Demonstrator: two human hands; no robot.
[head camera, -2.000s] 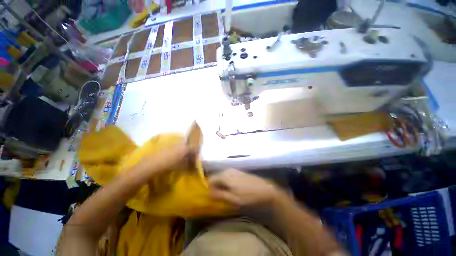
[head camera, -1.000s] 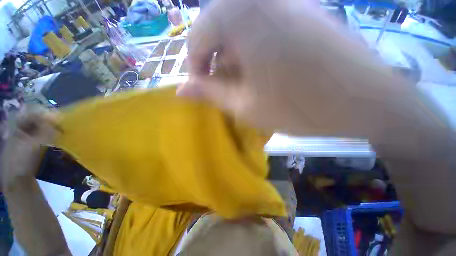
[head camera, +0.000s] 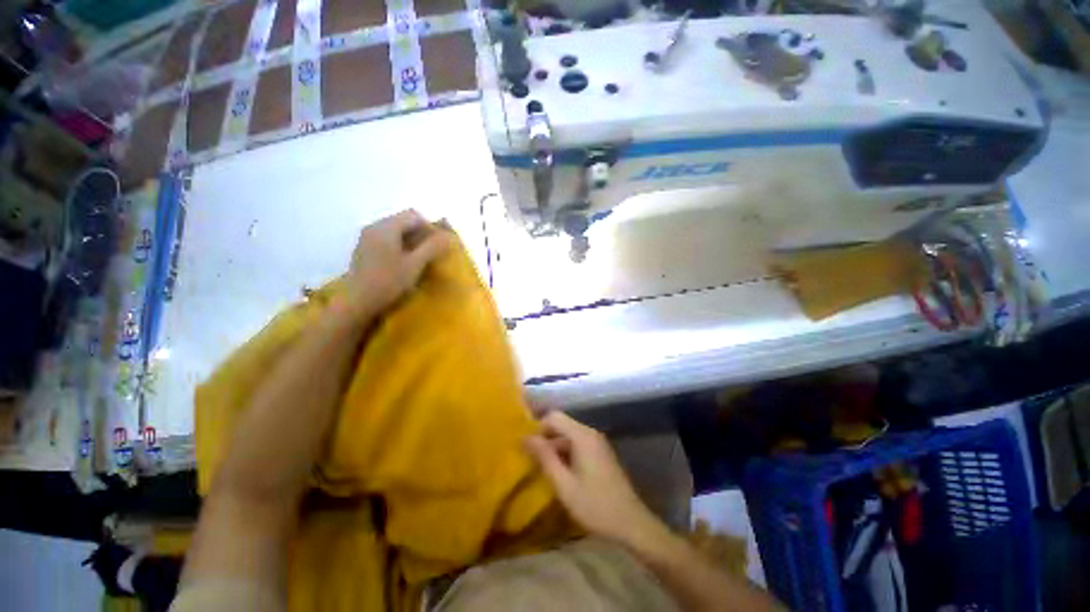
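Note:
A mustard-yellow garment piece lies over the table's front edge, left of the needle, and hangs onto my lap. My left hand grips its upper corner on the table. My right hand pinches its right edge just below the table edge. The white sewing machine with a blue stripe and "JACK" lettering stands behind. Its presser foot area is to the right of my left hand, and the cloth does not reach it.
A yellow fabric scrap and red-handled scissors lie at the table's right. A blue plastic basket holding mixed items stands lower right. Printed tape lines the table's back left. More yellow cloth hangs at my lap.
The garment piece was stretched up in front of my face and has come down onto the table edge. My right hand has dropped from high up to low right; my left moved right.

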